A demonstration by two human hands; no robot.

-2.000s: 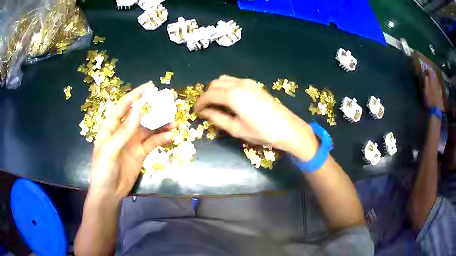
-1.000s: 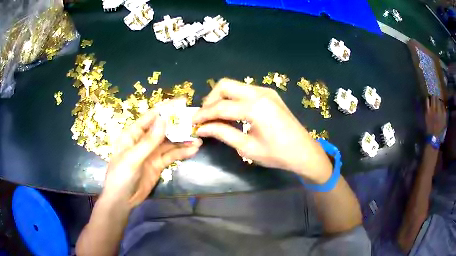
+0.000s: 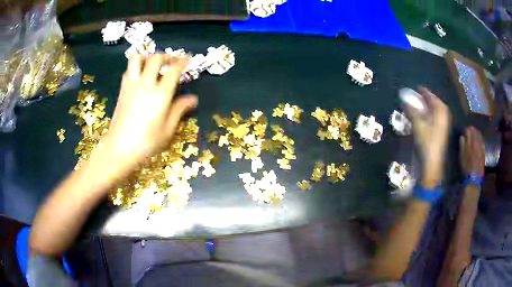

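Note:
My left hand [image 3: 143, 103] reaches over the gold heap to the white housings [image 3: 219, 59] at the upper left. Its fingertips overlap one housing, its thumb is apart from the fingers, and I see nothing held. My right hand [image 3: 431, 123], blurred and with a blue wristband, is at the right with a white housing [image 3: 412, 98] at its fingertips. It is above other fitted housings [image 3: 369, 129] that show gold in their slots. Gold brass contacts [image 3: 241, 134] lie in loose heaps across the dark green tabletop.
A clear bag of contacts [image 3: 33, 61] lies at the left edge. A blue sheet [image 3: 320, 19] is at the far side, with a brown-edged thing [image 3: 151, 15] left of it. A shallow brown-rimmed tray [image 3: 471, 87] and a neighbour's hand [image 3: 472, 151] are at the right.
My hands have parted. The left let go of the housing and moved up to the far housings; the right moved far right with a white housing. The view has shifted slightly.

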